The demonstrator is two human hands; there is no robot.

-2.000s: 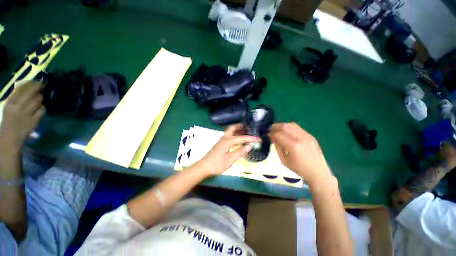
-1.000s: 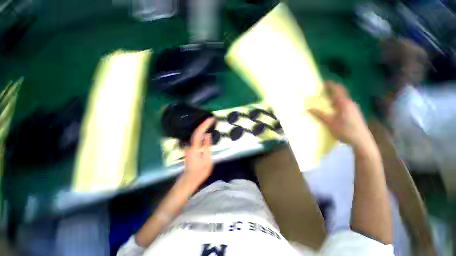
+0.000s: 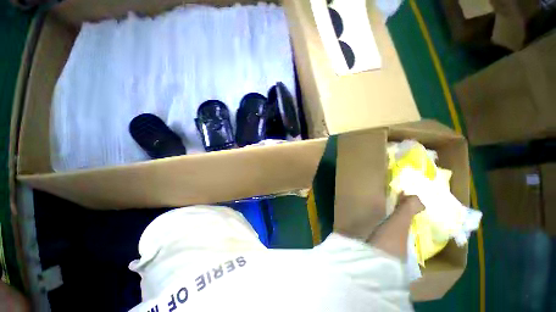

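Note:
My right hand (image 3: 409,207) reaches into a small cardboard carton (image 3: 353,189) at the right. It touches crumpled yellow and white backing sheets (image 3: 430,189). Its fingers are hidden among the bright paper, so I cannot tell if they grip any. My left hand is not identifiable in the picture. A patch of skin shows at the lower left edge, but I cannot tell whose it is.
A large open carton (image 3: 183,177) holds a white packing layer (image 3: 164,67) and several black plastic housings (image 3: 214,125) along its near side. A strip with black half-circles (image 3: 359,36) lies on its right flap. More cartons (image 3: 512,91) stand at the far right.
The view has swung from the green bench to the cartons. My right hand, which held a yellowish sheet over the bench, is now down in the small carton among the crumpled paper.

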